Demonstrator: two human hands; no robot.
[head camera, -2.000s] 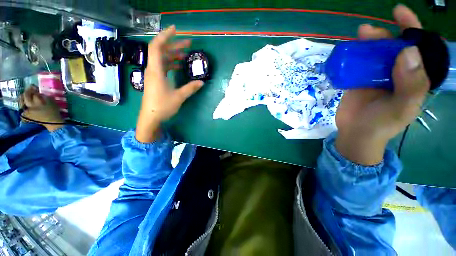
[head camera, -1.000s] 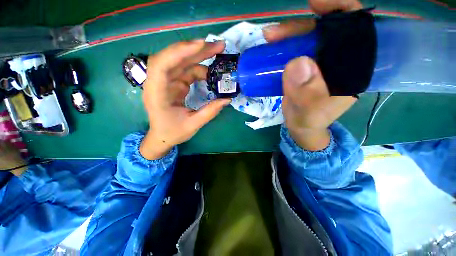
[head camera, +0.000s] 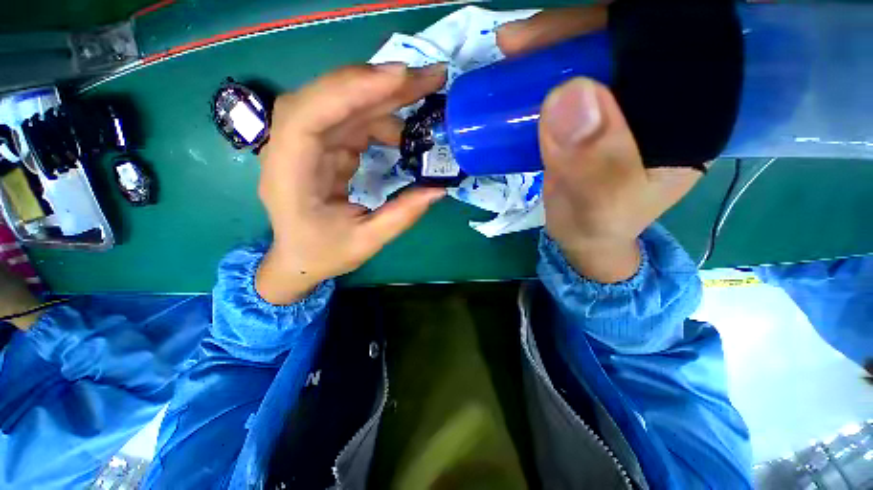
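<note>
My left hand (head camera: 330, 177) holds a round black watch module (head camera: 428, 144) between thumb and fingers; a pale rectangle shows on its face. My right hand (head camera: 598, 163) grips the dispensing syringe (head camera: 517, 105), blue at the front and pale blue behind, at its black wrap (head camera: 675, 81). The syringe lies level and its blue front end is at the module, covering part of it. The needle cannot be made out. The crumpled white wipe (head camera: 507, 196) with blue spots lies on the green bench beneath.
One module (head camera: 240, 116) lies left of my left hand, another (head camera: 132, 180) near the parts tray (head camera: 103, 233) at far left. A dark cable (head camera: 720, 215) hangs at the right. A metal rail (head camera: 57, 57) is at upper left. Blue sleeves of other people show at both sides.
Two seconds ago my left hand was empty and open; it took hold of a module, and the syringe came left to it. Since one second ago the view has shifted slightly and both hands stay together.
</note>
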